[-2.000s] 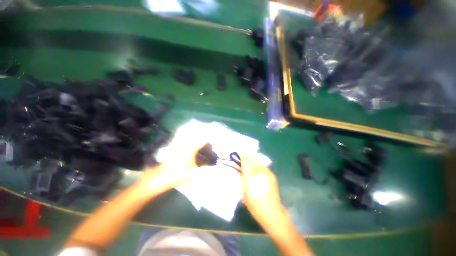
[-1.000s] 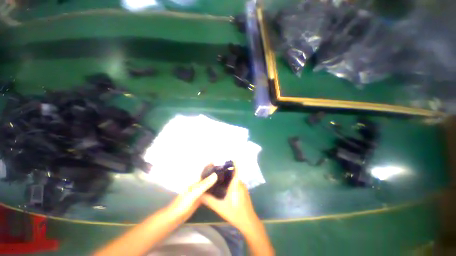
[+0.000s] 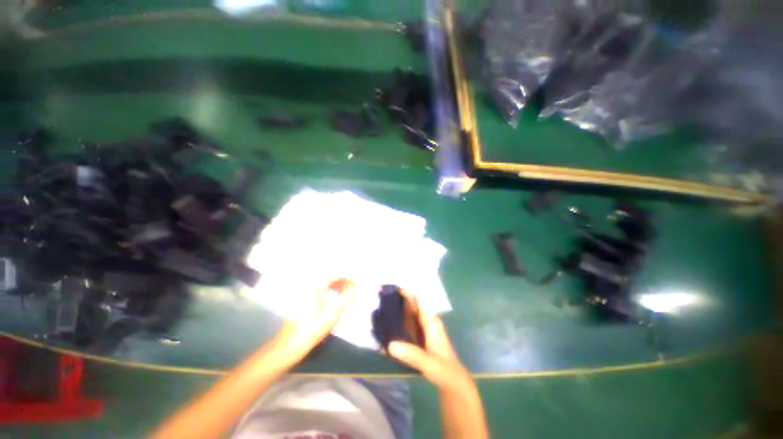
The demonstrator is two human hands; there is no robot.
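Observation:
A palm-sized black corded unit is held in my right hand, over the near right part of the white stack. My left hand is over the near part of the white stack, apart from the unit. Its fingers are blurred by glare, and I cannot tell if they hold anything. The white stack is overexposed and fanned out on the green bench.
A large pile of black loose units lies at left. A yellow-edged frame stands at upper right, with shiny grey bagged goods inside. A small group of black parts lies at right. A red stool is at lower left.
My hands were together around the black unit and are now apart. My left hand has moved left off it, and my right hand keeps it slightly further right.

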